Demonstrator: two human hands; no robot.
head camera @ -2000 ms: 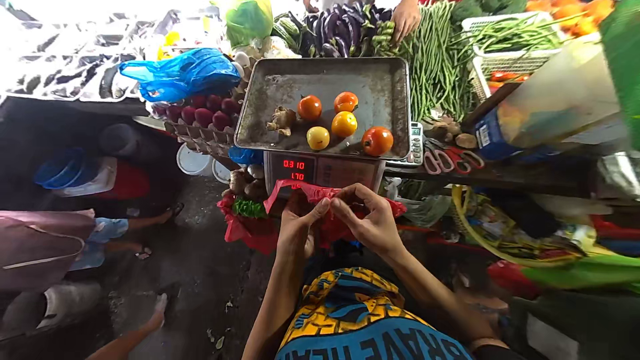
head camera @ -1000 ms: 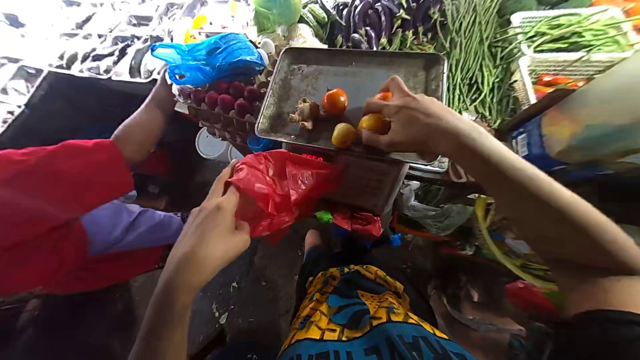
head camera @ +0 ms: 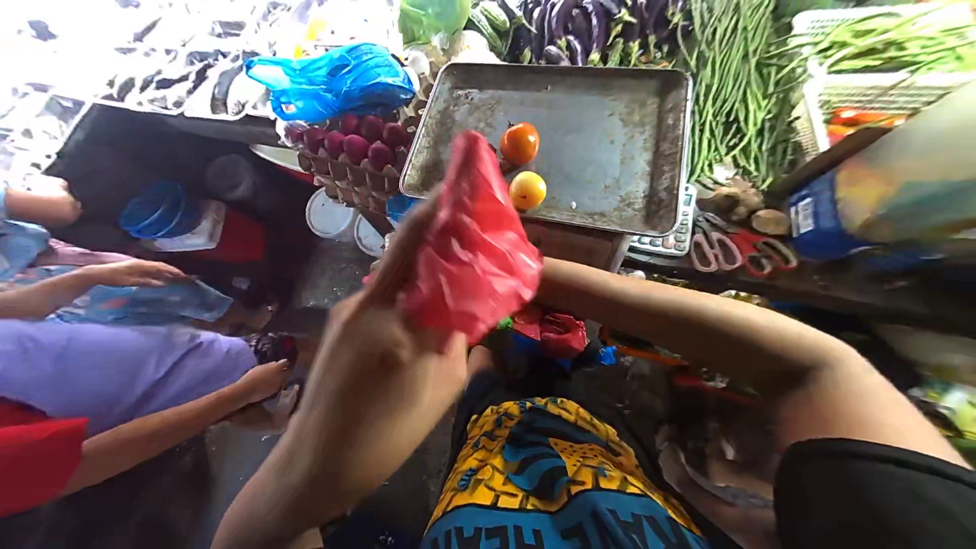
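Observation:
My left hand, blurred, grips a red plastic bag in front of the near left corner of the metal tray. An orange-red tomato and a yellow tomato lie on the tray, which rests on a scale. From the right my forearm reaches in behind the bag. My right hand itself is hidden by the bag, so what it holds cannot be seen. Whether the ginger-like root is still on the tray is unclear, since the bag covers that part.
Purple-red eggs in cartons and a blue plastic bag are left of the tray. Eggplants and long beans lie beyond it. Scissors and a calculator sit at right. Other people's arms are at left.
My right hand has moved off the tray to behind the red bag. The tomatoes it was touching are gone from their place. My left hand has brought the bag up in front of the tray.

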